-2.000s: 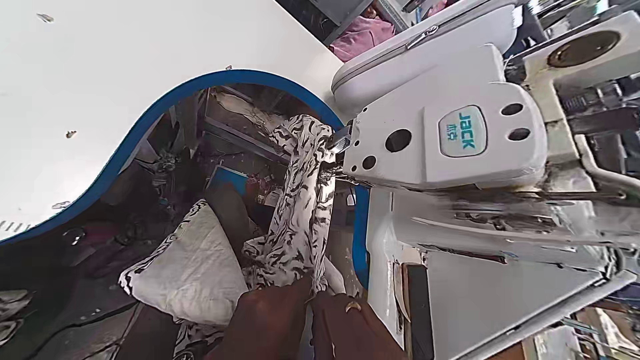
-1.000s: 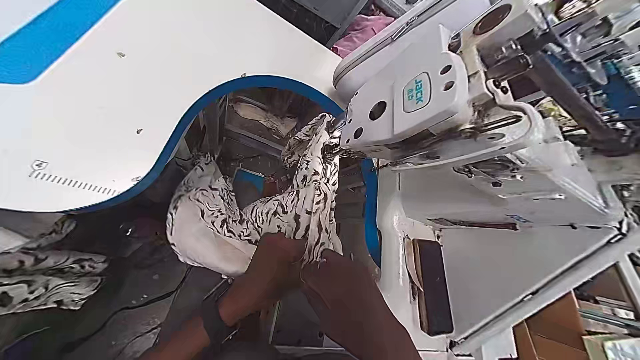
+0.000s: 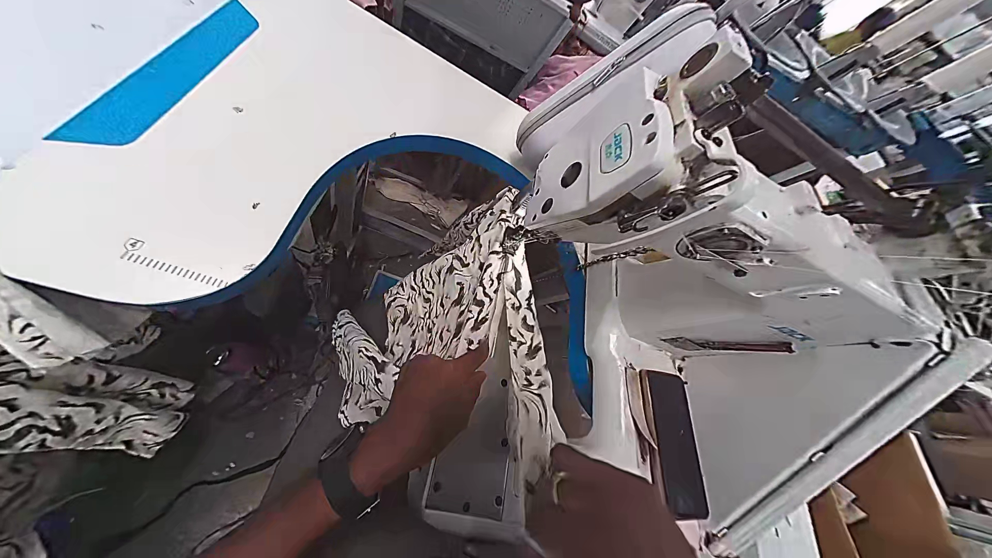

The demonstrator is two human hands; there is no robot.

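A white fabric piece with black wavy print (image 3: 449,298) hangs from the needle end of a white Jack industrial sewing machine (image 3: 612,155). My left hand (image 3: 434,403), with a dark band on its wrist, grips the fabric's left part near its lower edge. The strip on the right side of the fabric runs down to my right hand (image 3: 597,504), which holds its lower end and wears a ring. Between the two parts a gap opens below the needle area, over a pale machine arm (image 3: 473,465). The fingertips of my right hand are partly hidden.
The white table (image 3: 194,155) with a blue curved edge lies at the left and behind. More printed fabric (image 3: 85,395) hangs below it. A phone-like dark slab (image 3: 674,442) rests in a recess of the machine at right. A cardboard box (image 3: 891,496) stands lower right.
My hands have moved apart; they were close together on the fabric. The bunched fabric now hangs flatter, split into two parts below the needle area. The view has shifted.
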